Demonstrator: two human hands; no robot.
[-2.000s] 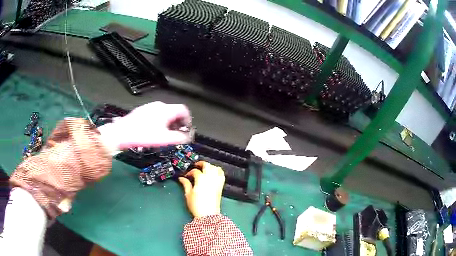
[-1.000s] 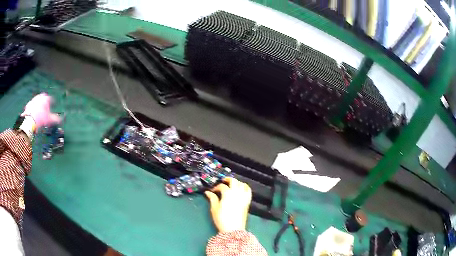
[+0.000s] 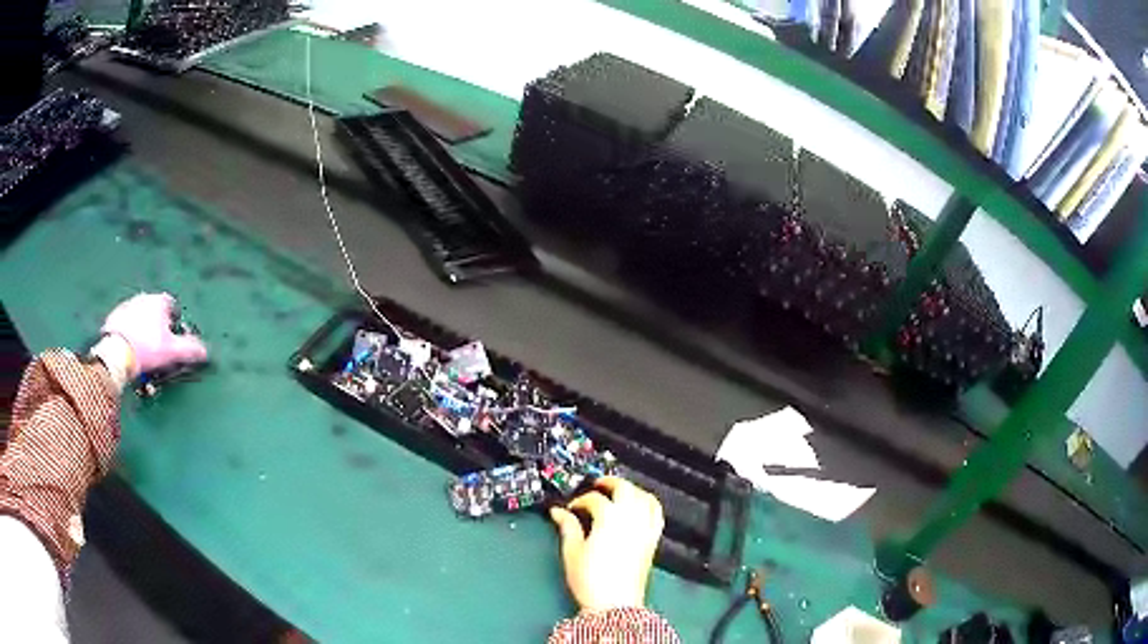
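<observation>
Small circuit boards [image 3: 441,396] with blue, red, white and silver parts lie heaped in a long black slotted rack [image 3: 686,503] on the green bench. One board [image 3: 495,492] sits at the heap's near edge. My right hand [image 3: 609,544], yellow-orange, touches the heap's right end with thumb and fingers; its fingertips are partly hidden, so a grip cannot be made out. My left hand [image 3: 151,337], in a pink-white glove, is at the far left of the bench, its fingers closed around dark circuit boards [image 3: 170,374], partly covered by the hand.
A pale cord [image 3: 330,201] hangs down to the heap. A second black rack [image 3: 434,195] lies on the dark belt, stacked black racks [image 3: 642,176] beyond. White paper scraps [image 3: 787,466], a green post [image 3: 1007,440], a dark spool [image 3: 909,591] and cutters [image 3: 753,613] are at right.
My left hand has gone from above the heap to the boards at the far left and closed on them. My right hand stays by the heap. The view has shifted.
</observation>
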